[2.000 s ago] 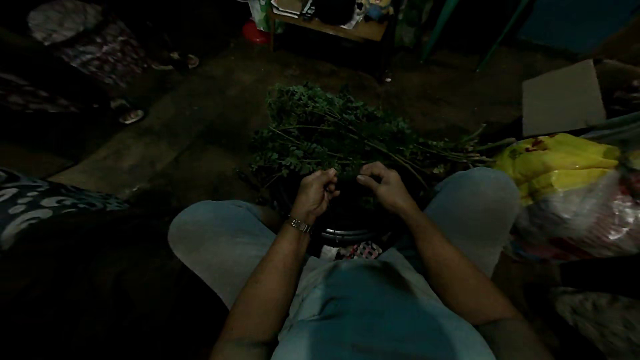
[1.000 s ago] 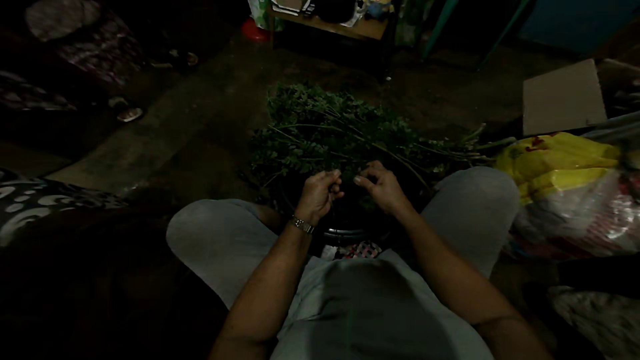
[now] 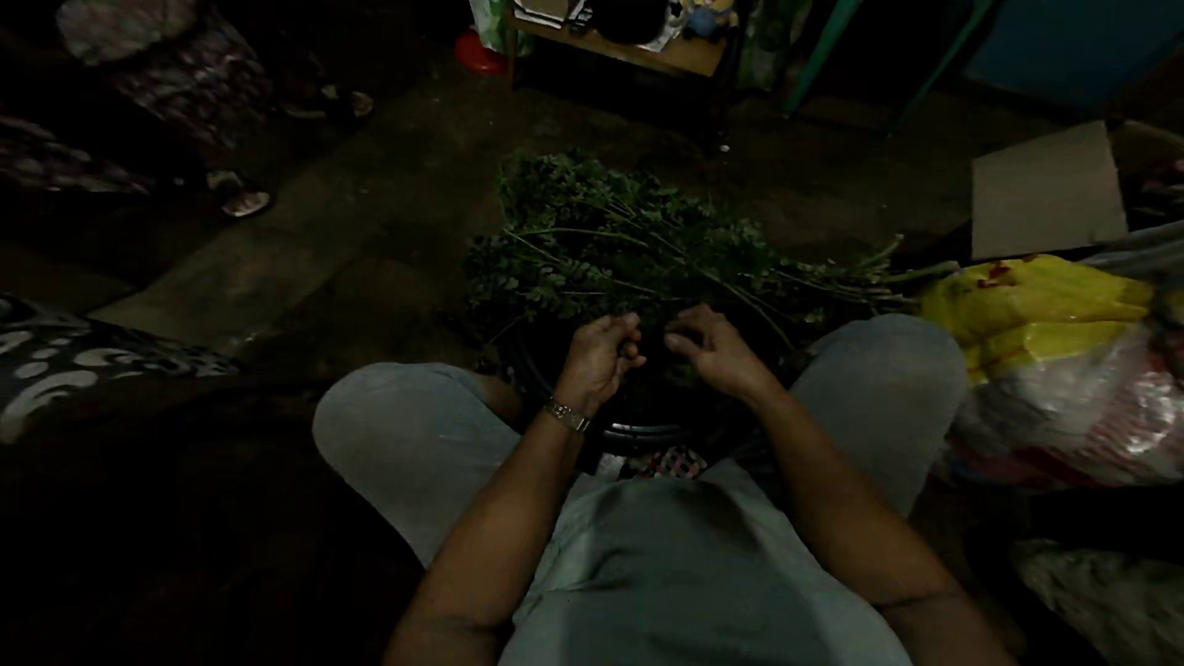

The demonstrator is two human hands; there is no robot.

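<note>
In dim light, a pile of leafy green branches (image 3: 610,231) lies across a dark round tub (image 3: 647,435) between my knees, its bare stems reaching to the right. My left hand (image 3: 601,359), with a metal watch (image 3: 567,414) at the wrist, is over the tub with its fingers curled; whether a thin stem or leaf is between them is too dark to tell. My right hand (image 3: 714,350) is a little to the right of it, apart from it, thumb and fingers bent near the leaves. What its fingertips hold cannot be made out.
Right of my knee lie a yellow plastic bag (image 3: 1045,305) and a cardboard piece (image 3: 1050,190). A low wooden table (image 3: 684,57) stands ahead, with a red object (image 3: 481,54) beside it. Sandaled feet (image 3: 242,196) of a person show at left. Patterned fabric (image 3: 92,361) lies nearer.
My right hand has moved slightly about over the tub, and its fingers have changed their bend. My left hand stays in nearly the same place. The branches lie much as before.
</note>
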